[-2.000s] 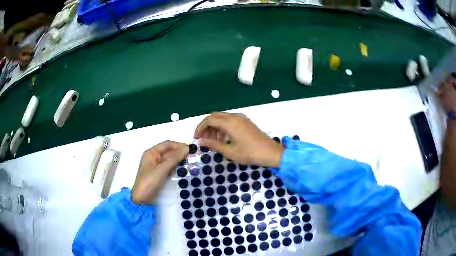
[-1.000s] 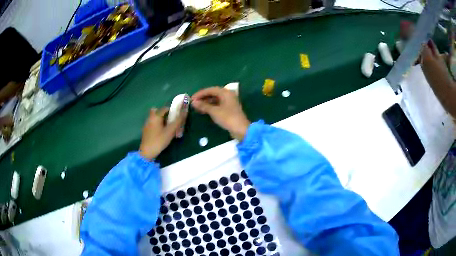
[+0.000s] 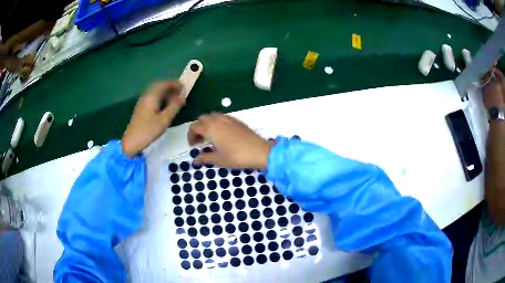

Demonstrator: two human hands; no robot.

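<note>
A pale housing [image 3: 191, 76] with a black disc at its upper end lies tilted on the green conveyor belt [image 3: 133, 83]. My left hand [image 3: 155, 113] is blurred at its lower end, fingers loosely curled and apart; the housing looks sharp and not gripped. My right hand [image 3: 230, 141] is over the upper left corner of the sticker sheet [image 3: 243, 207], fingers bent down by the top discs. Its fingertips are partly hidden, so I cannot tell whether they hold a disc. The sheet has rows of round black discs and lies on the white bench.
Another white housing [image 3: 266, 68] and yellow-gold pieces [image 3: 310, 59] lie on the belt, with more housings at both sides. A blue bin [image 3: 102, 14] is at the far side. A smartphone [image 3: 464, 145] lies on the right of the bench. Another person's arm [image 3: 494, 99] is at the right edge.
The housing that my left hand held upright now lies on the belt with a black disc showing. My right hand has moved back from the housing to the sheet. The camera view has shifted.
</note>
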